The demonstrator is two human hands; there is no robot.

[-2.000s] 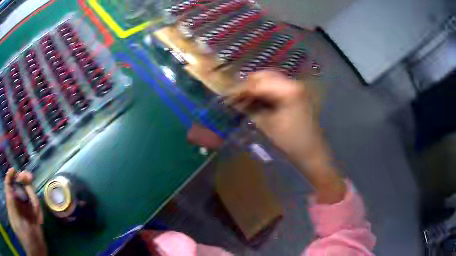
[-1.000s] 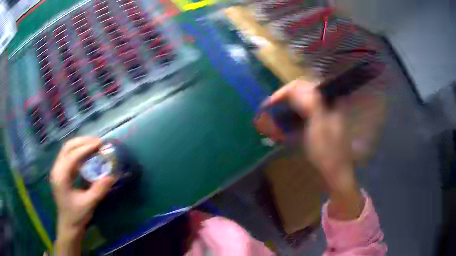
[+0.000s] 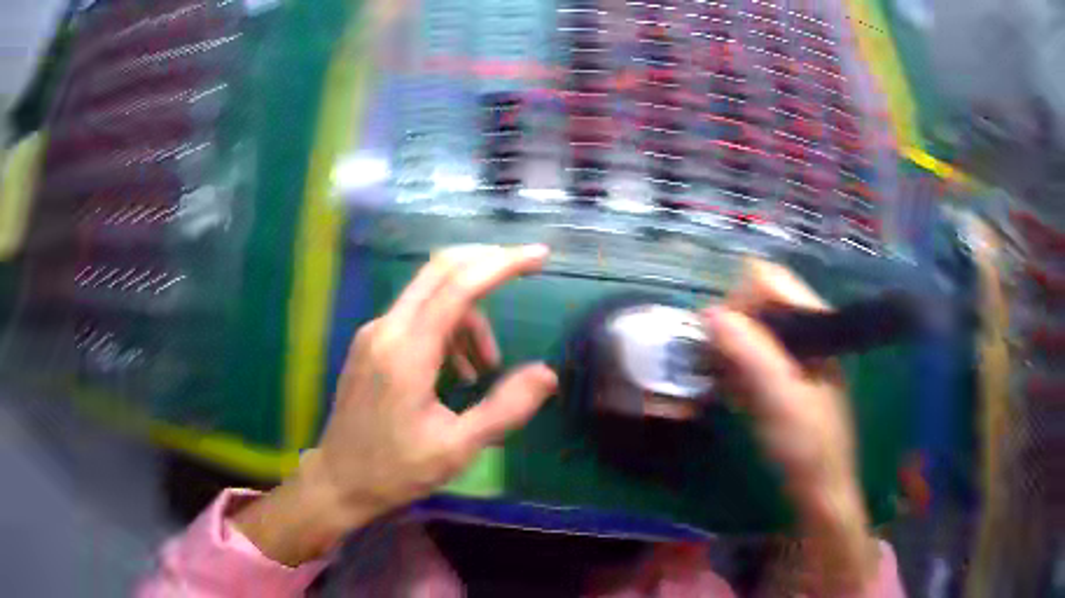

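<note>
The round black test fixture (image 3: 654, 364) with its silvery top stands on the green mat in the middle; blur hides whether a speaker lies in it. My right hand (image 3: 788, 380) grips the thick black test probe (image 3: 847, 325), at the fixture's right edge. The probe's tip is hidden by my fingers and blur. My left hand (image 3: 415, 391) is left of the fixture, thumb and fingers apart, with nothing seen in it. Behind the fixture lies the main blister tray (image 3: 584, 251), its rows filled with speakers and red leads, some pockets at its left side without dark speakers.
Another tray with speakers (image 3: 146, 199) is at the left, beyond the yellow tape (image 3: 310, 280). A tan cardboard edge (image 3: 995, 350) and more red-leaded speakers lie at the far right. Blue tape (image 3: 561, 517) runs along the bench's front edge.
The view has swung left. My left hand has come off the fixture and opened beside it. My right hand has carried the probe from the bench's right edge to the fixture.
</note>
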